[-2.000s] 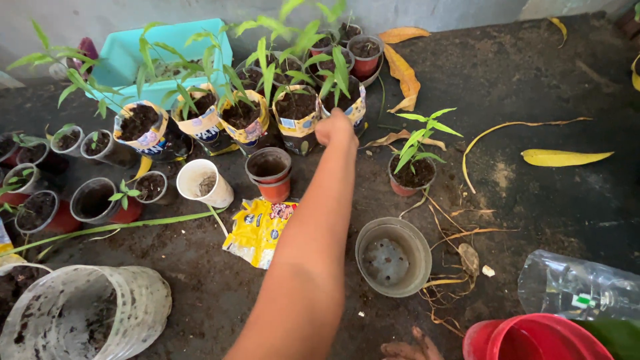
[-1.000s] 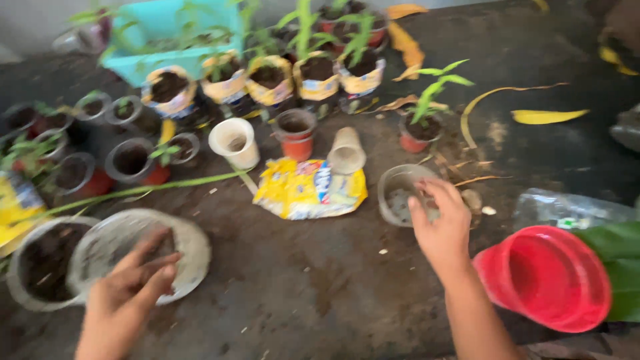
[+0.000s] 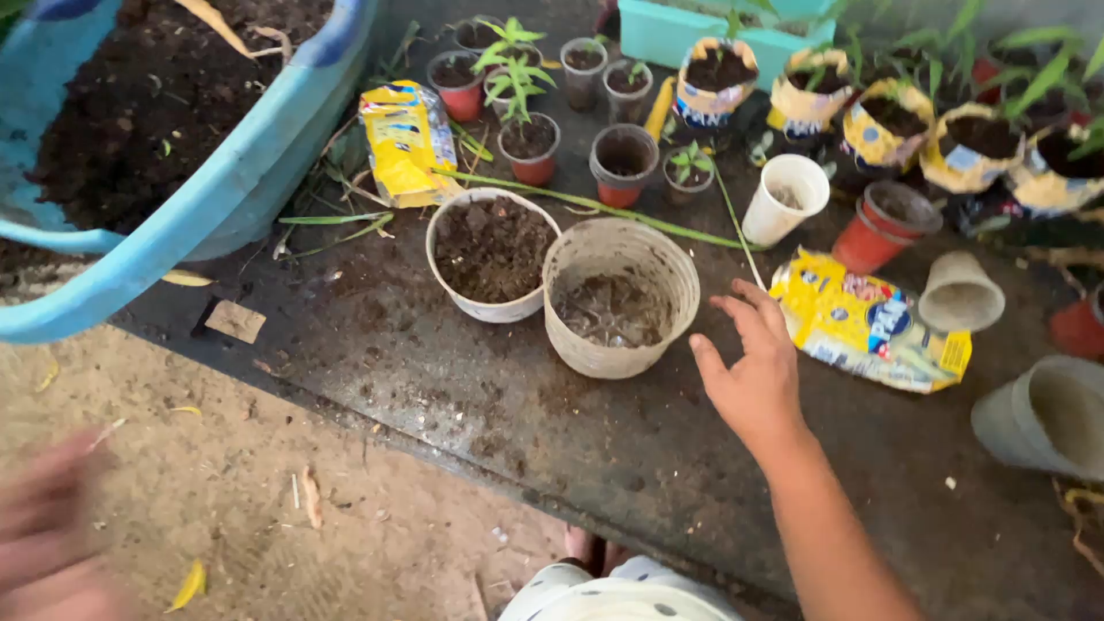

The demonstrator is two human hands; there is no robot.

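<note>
My right hand (image 3: 752, 362) hovers with spread fingers just right of an empty cloudy plastic tub (image 3: 621, 297) and holds nothing. My left hand (image 3: 56, 526), blurred at the lower left edge, is over the ground beyond the table; its fingers are too smeared to read. A white tub of dark soil (image 3: 493, 257) touches the left side of the cloudy tub. To the right of my right hand lies a flattened yellow food packet (image 3: 862, 319), with a small cloudy cup (image 3: 961, 291) tipped on it. A white cup (image 3: 785, 200) stands behind the packet.
A large light-blue basin of soil (image 3: 198, 164) fills the upper left. Seedling cups (image 3: 530, 148) and seedlings in cut packets (image 3: 716, 78) line the back by a turquoise planter (image 3: 724, 30). Grey plastic pots (image 3: 1044, 418) stand at right. The dark table's front edge (image 3: 414, 453) runs diagonally.
The view has swung left, bringing the blue basin in. My right hand has left the clear pot at right and is now beside the cloudy tub. My left hand has moved away from that tub.
</note>
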